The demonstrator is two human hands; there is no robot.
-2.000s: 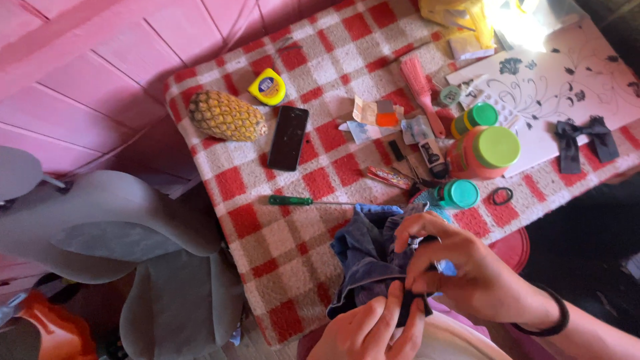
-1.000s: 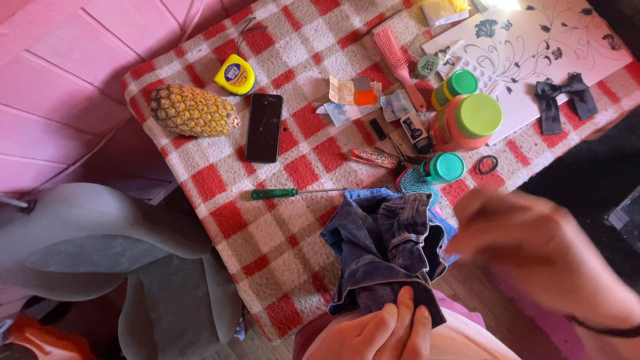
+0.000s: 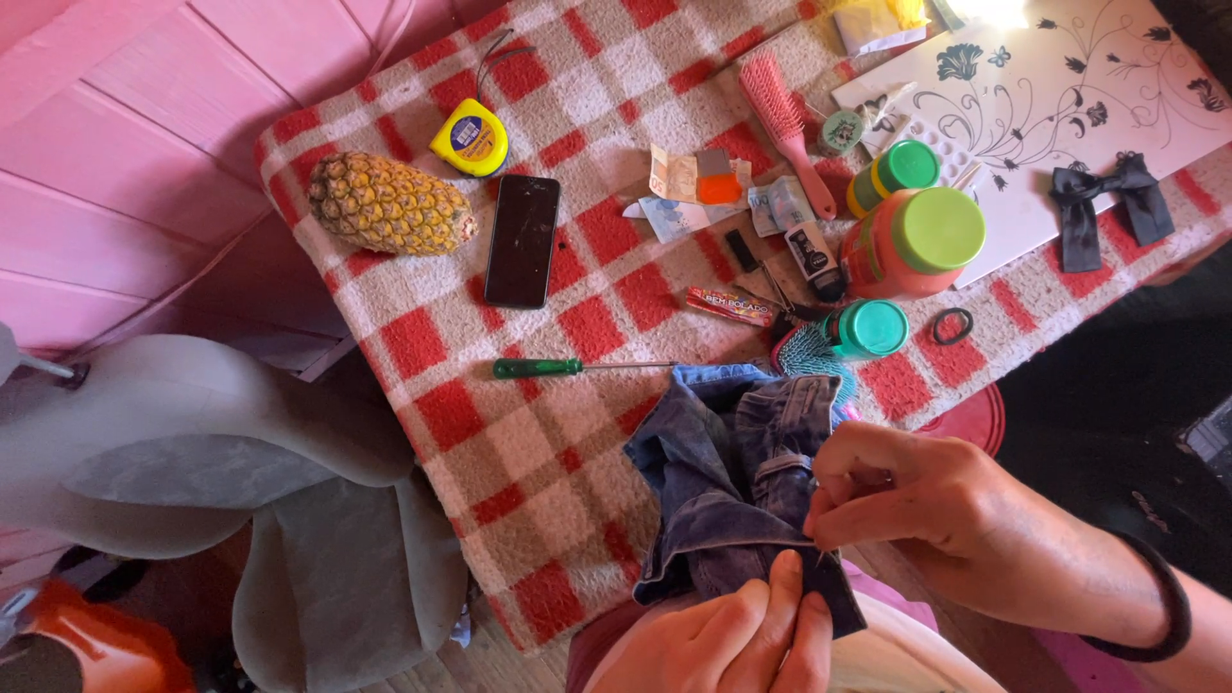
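Observation:
Blue denim jeans (image 3: 722, 510) lie bunched over the table's near edge and toward my lap. My left hand (image 3: 731, 626) grips the dark denim edge from below. My right hand (image 3: 905, 500) is at the same edge, thumb and forefinger pinched together; whatever is between them is too small to tell. A black band circles my right wrist. Just beyond the jeans are a green-handled screwdriver (image 3: 539, 368) and a jar with a teal lid (image 3: 871, 329).
On the checked tablecloth (image 3: 520, 433) are a pineapple (image 3: 390, 204), a yellow tape measure (image 3: 472, 138), a phone (image 3: 522, 241), banknotes (image 3: 674, 217), a pink hairbrush (image 3: 784, 125), a green-lidded jar (image 3: 914, 241) and a black bow (image 3: 1107, 202). A grey seat (image 3: 337, 568) stands at left.
My right hand was on the denim, moved away to the right, and is now back at its edge. My left hand has kept its hold on the jeans.

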